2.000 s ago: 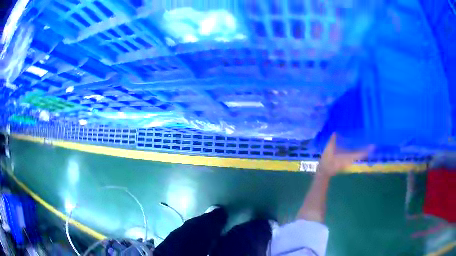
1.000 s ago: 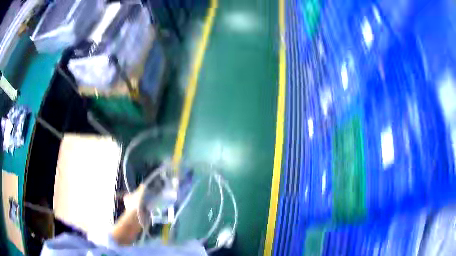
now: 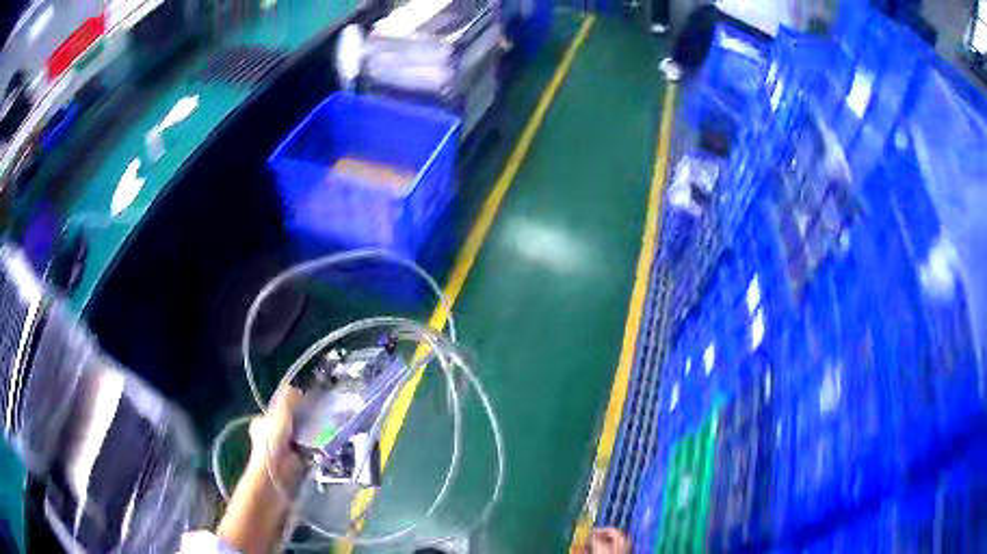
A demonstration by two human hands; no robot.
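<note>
My left hand [image 3: 278, 430] holds a silver-grey metal bench fixture [image 3: 344, 406] with a small green label, at the lower left of the view. Long clear-white tubes [image 3: 500, 454] loop around the fixture and over my left wrist. The fixture is above the green floor. Part of my right hand [image 3: 609, 541] shows at the bottom edge, right of centre. It is cut off there, so its fingers and anything in it cannot be made out.
A blue bin [image 3: 357, 200] with something brown inside stands ahead on the left, beside a green-topped bench [image 3: 152, 189]. Stacked blue crates [image 3: 823, 357] line the right side. A green floor aisle [image 3: 541, 227] with yellow lines runs between. Shiny blurred material [image 3: 103, 422] is at lower left.
The view has swung from the crates to the bench side and then along the aisle. My left hand still holds the fixture, now seen more clearly. The blue bin has come into view.
</note>
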